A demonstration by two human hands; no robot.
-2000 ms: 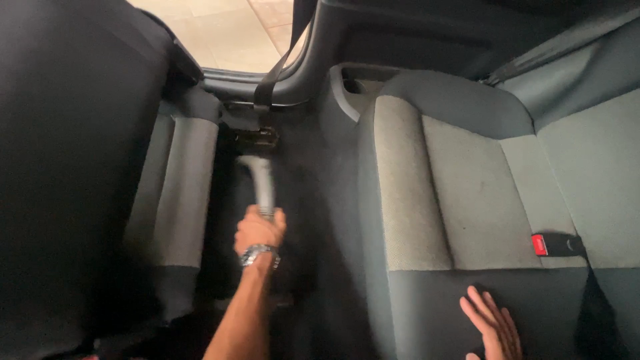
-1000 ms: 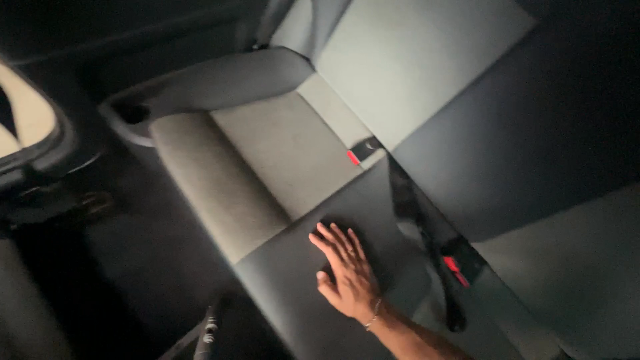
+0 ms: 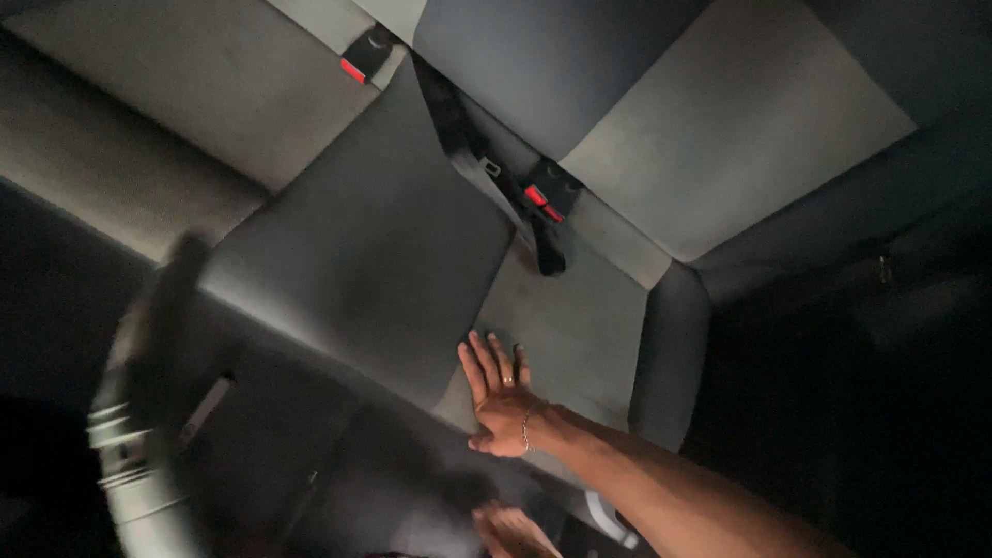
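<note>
My right hand lies palm down with fingers apart, near the front of the grey cloth rear car seat, by its seam with the dark middle section. It wears a ring and a thin bracelet and holds nothing. A light grey curved tube with rings, seemingly a vacuum cleaner wand, rises blurred at the lower left; its dark upper end is close to the seat's front edge. My left hand is not in view. Blurred bare skin, possibly a foot, shows at the bottom edge.
Red-buttoned seat belt buckles sit at the backrest's base. A black belt strap with a metal tongue lies across the seat. Below is the dark footwell; a pale curved piece is at the lower right.
The view has swung to the right. My right hand has moved from the dark middle section to the grey section beside it. My left hand, seen two seconds ago around the grey tube, has left view.
</note>
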